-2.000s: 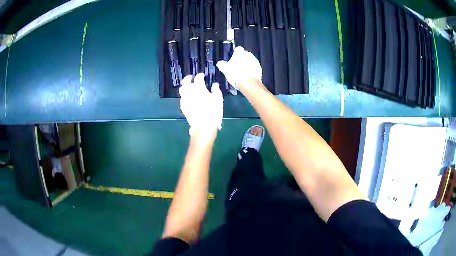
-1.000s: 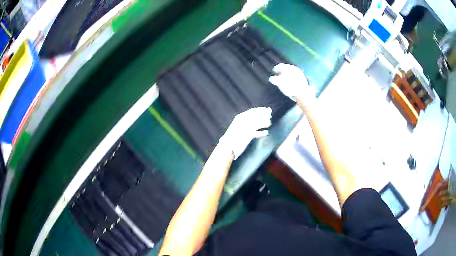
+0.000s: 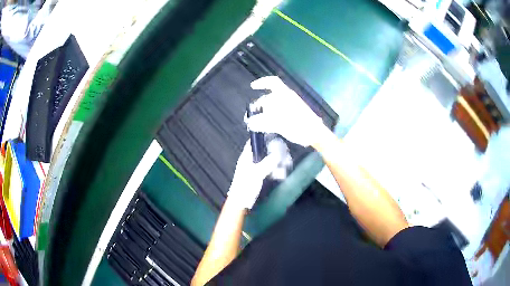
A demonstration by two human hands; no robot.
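A black cylindrical unit (image 3: 258,144) is held upright in the picture between my gloved hands, above the slotted foam tray (image 3: 204,131) on the green belt. My right hand (image 3: 285,114) wraps the unit's upper part. My left hand (image 3: 254,170) is at its lower part, fingers around it and partly blurred. Whether more than one unit is held, I cannot tell. A few dark units (image 3: 246,56) lie at the tray's far edge.
A second tray with black units (image 3: 154,243) lies at the lower left. The white machine top (image 3: 380,145) with orange-brown fixtures (image 3: 474,114) is at the right. Blue and yellow bins (image 3: 23,192) and a black sheet with small parts (image 3: 56,95) are on the left shelf.
The view has turned from the filled tray to the other tray. My hands, apart and empty one second ago, have come together around a black unit over this tray.
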